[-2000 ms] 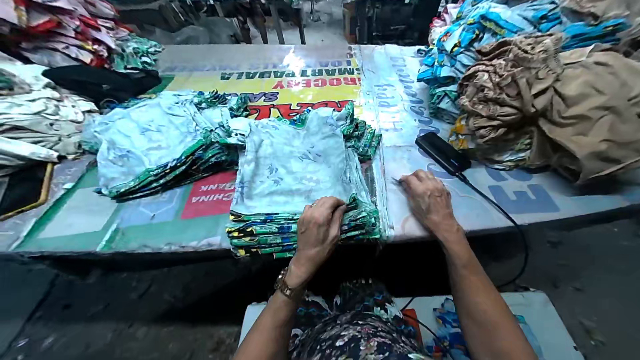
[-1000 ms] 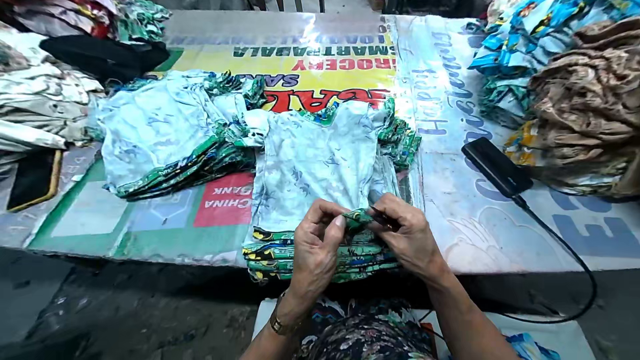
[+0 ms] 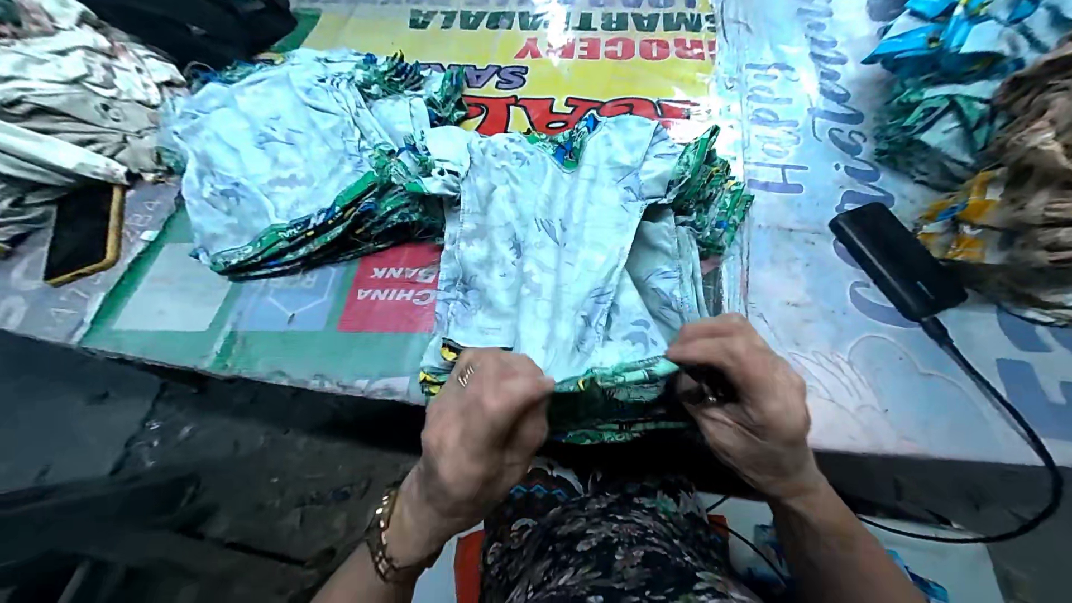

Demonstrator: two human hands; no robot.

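Observation:
A small shirt, pale inside out with green printed edges (image 3: 553, 243), lies on top of a stack of similar garments at the table's front edge. My left hand (image 3: 486, 419) grips the left part of its bottom hem. The right part of that hem is pinched in my right hand (image 3: 741, 394), where something dark, partly hidden, shows between the fingers; I cannot tell what it is. The green hem stretches between both fists. Left of this stack, a second pile of such garments (image 3: 276, 159) lies at a slant, its sleeves touching the first.
A black power bank (image 3: 898, 261) with a cable (image 3: 997, 394) lies on the right, beside brown and printed cloth heaps (image 3: 1038, 167). At the left are a phone (image 3: 84, 230), whitish cloth (image 3: 67, 109) and black cloth (image 3: 201, 25). Printed sheeting (image 3: 394, 352) covers the table.
My hands were close together at the hem one second ago and are now apart, pulling it between them. Two seconds ago my right hand lay on the table beside the stack. The view has moved closer.

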